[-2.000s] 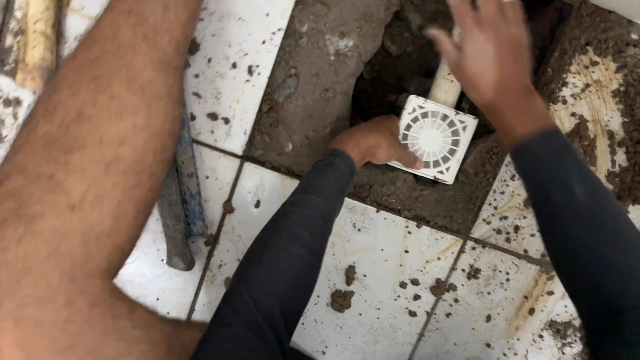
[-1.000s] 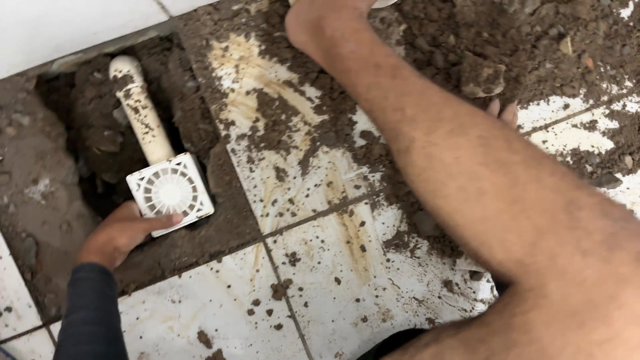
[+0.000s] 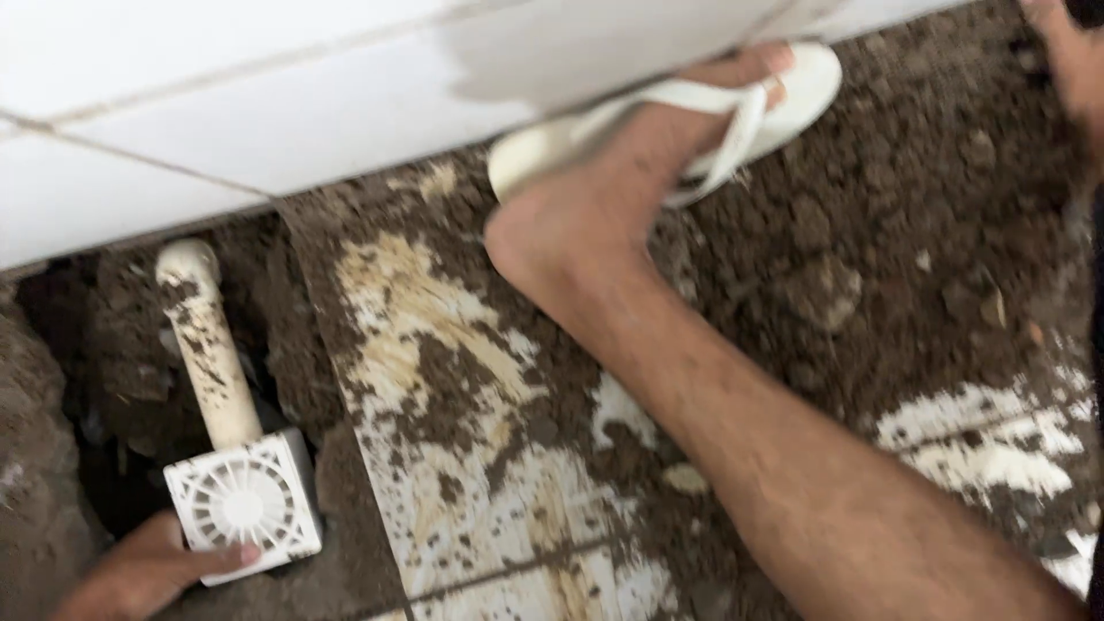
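My left hand (image 3: 147,565) grips the lower left corner of a square white plastic floor drain grate (image 3: 244,507), its thumb resting on the front face. The grate sits at the end of a muddy cream plastic pipe (image 3: 211,371), which runs up to an elbow (image 3: 187,263) near the wall. Both lie over a dug hole (image 3: 129,414) in the floor. At the upper right edge, my right hand (image 3: 1069,69) is partly in view over loose soil, beside a dark thing cut off by the frame; whether it holds anything cannot be told.
A bare leg (image 3: 733,414) with a white flip-flop (image 3: 802,95) crosses the middle, its foot beside the white tiled wall (image 3: 345,112). Loose soil (image 3: 906,233) and clods cover the floor at right. Mud-smeared white tiles (image 3: 517,509) lie right of the hole.
The view has swung far to the right. My right hand was above the pipe two seconds ago and is now away over the soil at right. My left hand has stayed on the grate.
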